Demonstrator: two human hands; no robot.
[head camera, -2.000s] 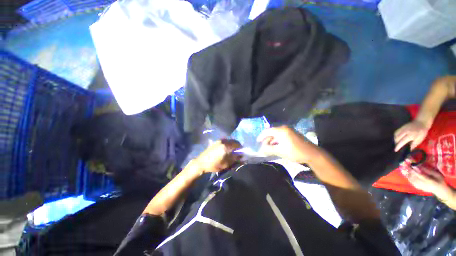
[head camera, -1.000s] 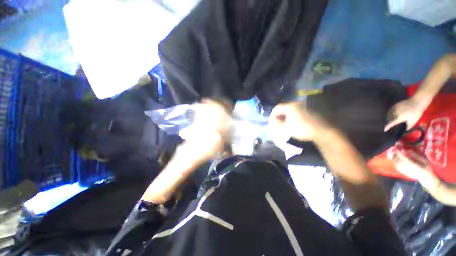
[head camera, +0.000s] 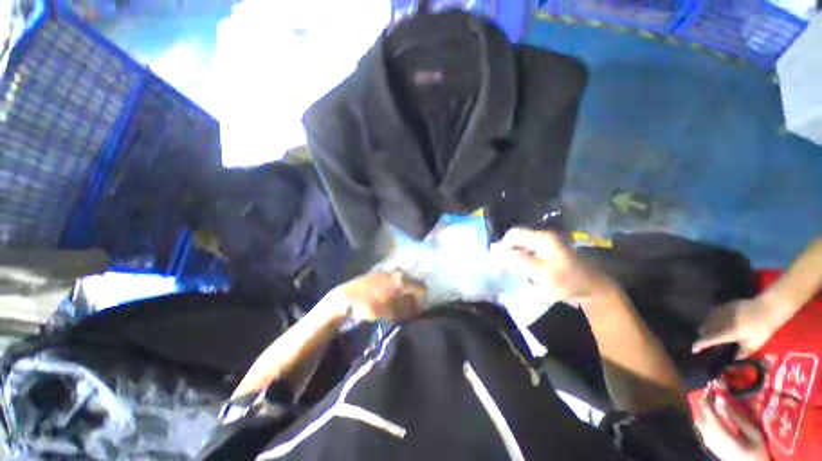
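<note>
A dark jacket (head camera: 532, 117) with lapels and a collar label lies open-fronted ahead of me, collar at the far end. A clear poly bag (head camera: 455, 261) is bunched between my hands at the jacket's near end. My left hand (head camera: 388, 295) has its fingers closed on the film at the left. My right hand (head camera: 541, 257) pinches the film at the right. Both hands are slightly blurred, and the bag's opening cannot be made out.
A stack of white bags (head camera: 279, 81) stands behind at left. Blue mesh crates (head camera: 63, 108) are at left. Glossy bagged garments (head camera: 153, 414) lie lower left. At right a person's hand (head camera: 735, 326) is near dark cloth (head camera: 676, 270) and red fabric (head camera: 793, 378). A pale bin (head camera: 805, 85) is far right.
The view has shifted, so the jacket's collar shows again and the bagged garments at lower left appear. My hands stay on the film, now spread wider between them.
</note>
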